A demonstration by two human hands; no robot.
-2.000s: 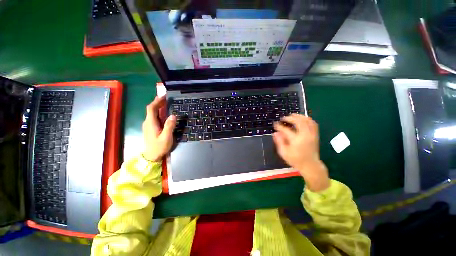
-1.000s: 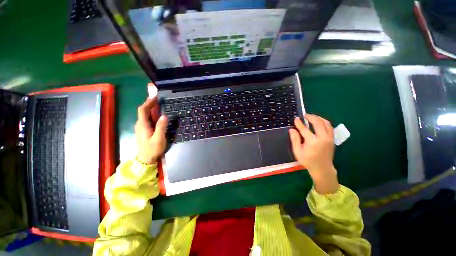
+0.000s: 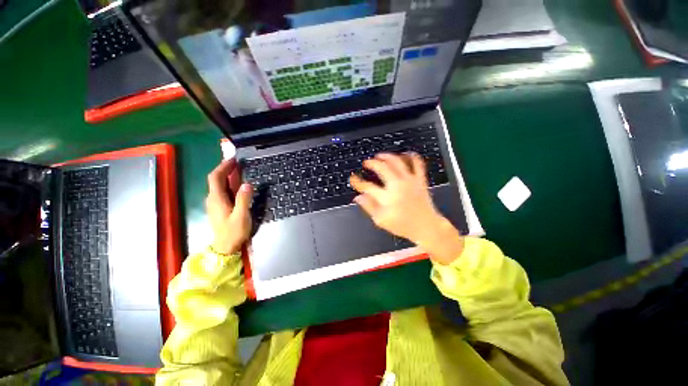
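Observation:
An open dark grey laptop lies before me on a white foam sheet and a red-orange tray. Its screen shows a test window with green key blocks and a camera picture behind it. My left hand rests at the laptop's left edge, thumb by the leftmost keys; whether it grips the edge cannot be told. My right hand is over the right part of the keyboard, fingers spread and bent, holding nothing. It covers some keys and part of the touchpad area.
A white pad lies right of the laptop. A silver-grey laptop on a red tray stands at left. A closed laptop lies on a white sheet at right. More laptops stand behind on the green mat.
My right hand has moved left from the laptop's right palm rest onto the keys and off the white pad's edge. My left hand stays at the left edge. The view has turned slightly.

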